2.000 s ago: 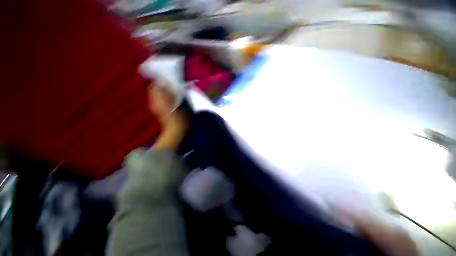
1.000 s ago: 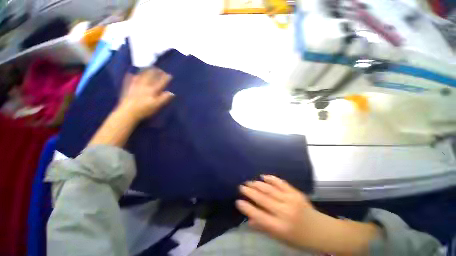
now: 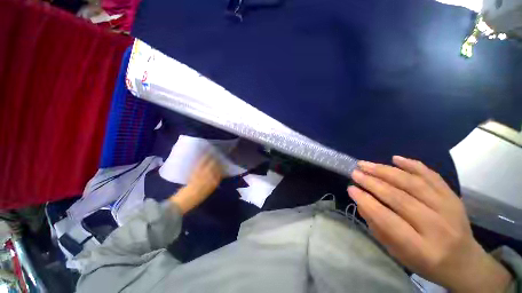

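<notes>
A large navy garment panel (image 3: 320, 68) lies flat over the white sewing table (image 3: 194, 91), whose ribbed front edge shows. My right hand (image 3: 418, 217) rests flat on the panel at the table's front edge, fingers extended and slightly apart. My left hand (image 3: 204, 174) is blurred, below the table edge at the lap. It is at a white cloth piece (image 3: 182, 160) among dark cloth; its fingertips are unclear, so I cannot tell whether it grips the piece. Part of the sewing machine (image 3: 503, 17) shows at the top right.
A red cloth (image 3: 54, 103) hangs at the left beside a blue slotted basket (image 3: 129, 134). White and navy cut pieces (image 3: 114, 189) are heaped below it. Another white scrap (image 3: 260, 187) lies on the dark cloth at the lap. A small dark object (image 3: 236, 7) lies on the panel at the top.
My left hand has moved off the panel, down below the table edge. The panel now spreads farther right, towards the machine. My right hand stays near the table's front edge. The view has tilted down.
</notes>
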